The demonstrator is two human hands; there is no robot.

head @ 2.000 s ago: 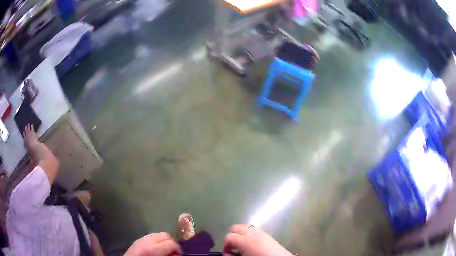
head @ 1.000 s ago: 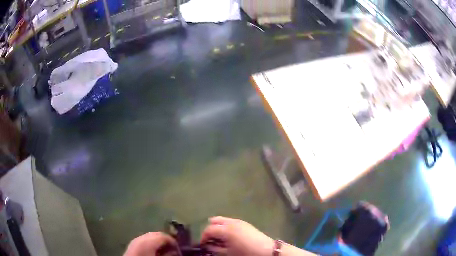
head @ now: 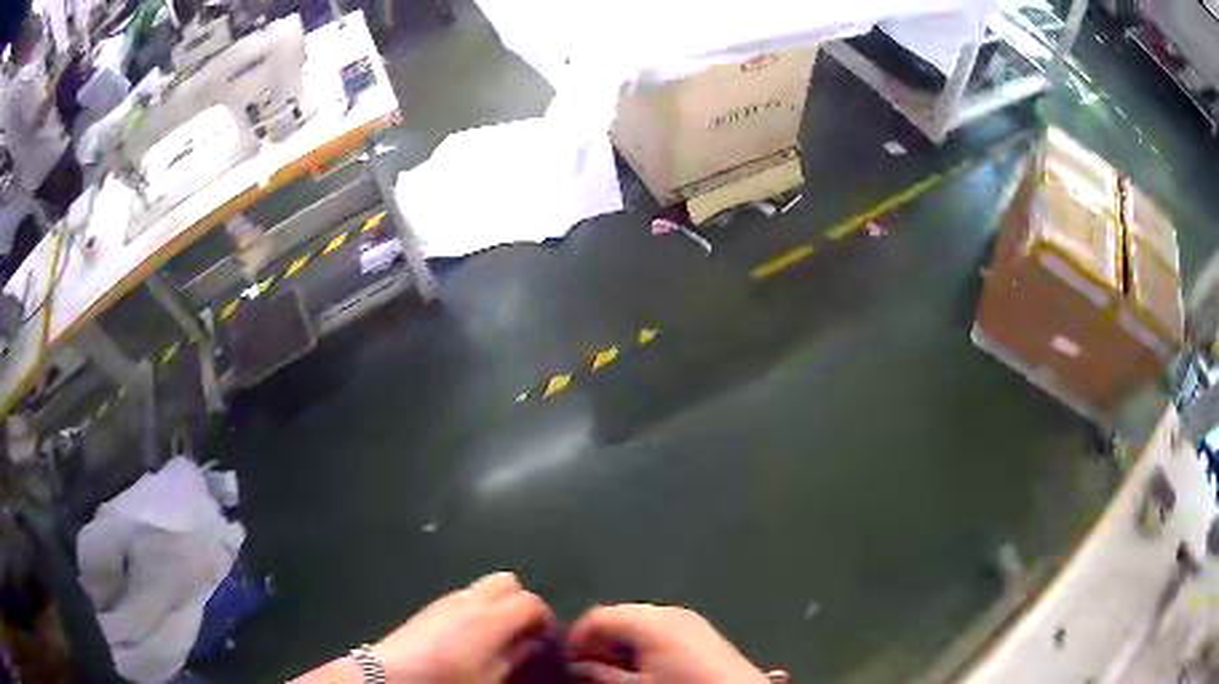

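My left hand (head: 475,633) is at the bottom edge, its fingers curled on a small dark maroon piece of fabric (head: 537,657). My right hand (head: 655,644) is close beside it on the right, fingers bent in towards the same fabric. Both hands are partly cut off by the frame's lower edge. Only a little of the fabric shows between the hands; the rest is hidden by the fingers or out of view. A band shows on each wrist.
Green floor with yellow-black tape lies ahead. A sewing table (head: 364,96) stands at upper left, a cloth-covered blue container (head: 158,561) at lower left. Brown cardboard boxes (head: 1056,301) stand at right, another box (head: 722,120) at the top, and a white table (head: 1090,588) at lower right.
The view has swung from the workbench and stool to an open floor with boxes. My hands have stayed low in front, now closer together, with less fabric showing.
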